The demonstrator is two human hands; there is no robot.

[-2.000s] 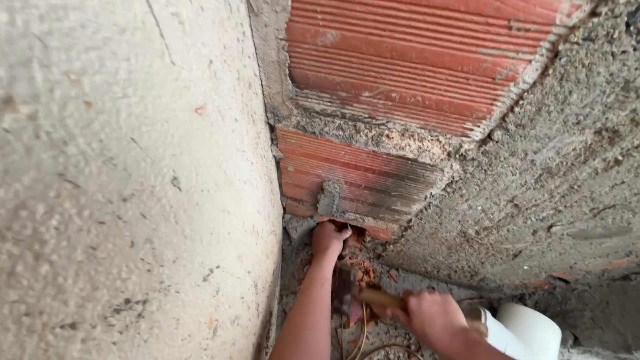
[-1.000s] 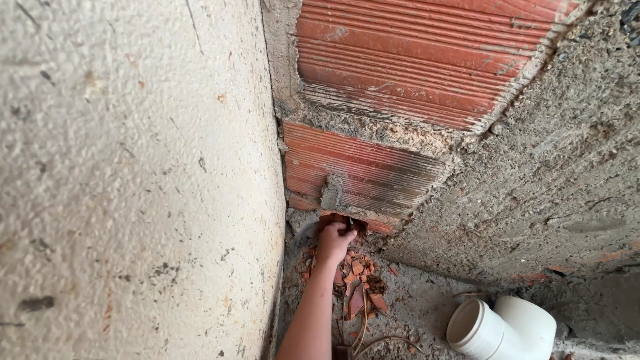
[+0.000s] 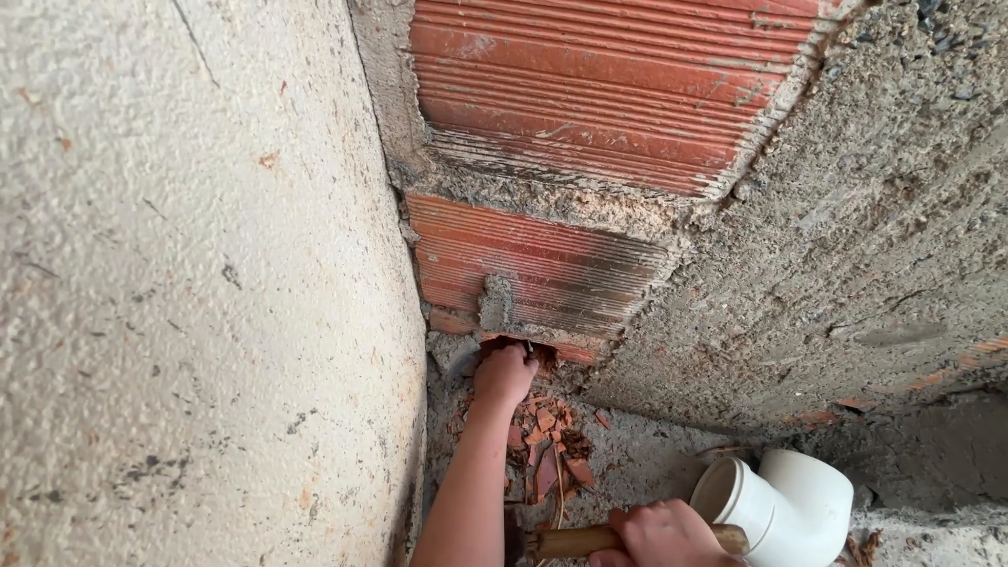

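My left hand (image 3: 505, 374) reaches into a broken hole (image 3: 547, 358) at the foot of the red hollow clay brick wall (image 3: 543, 260). Its fingers close on a small dark tool, perhaps a chisel, of which only a short end shows. Lower down, my right hand (image 3: 661, 535) grips the wooden handle (image 3: 579, 542) of a hammer. The dark hammer head (image 3: 516, 539) is partly hidden beside my left forearm. Broken clay brick pieces (image 3: 547, 465) lie on the floor just below the hole.
A white plastic pipe elbow (image 3: 795, 504) lies by my right hand. A rough pale wall (image 3: 213, 315) rises close on the left, and a cement-rendered wall (image 3: 850, 260) on the right. A thin cable or wire (image 3: 560, 488) runs over the rubble.
My right hand and the hammer, out of view one second ago, are back at the bottom of the view. My left hand stays at the hole.
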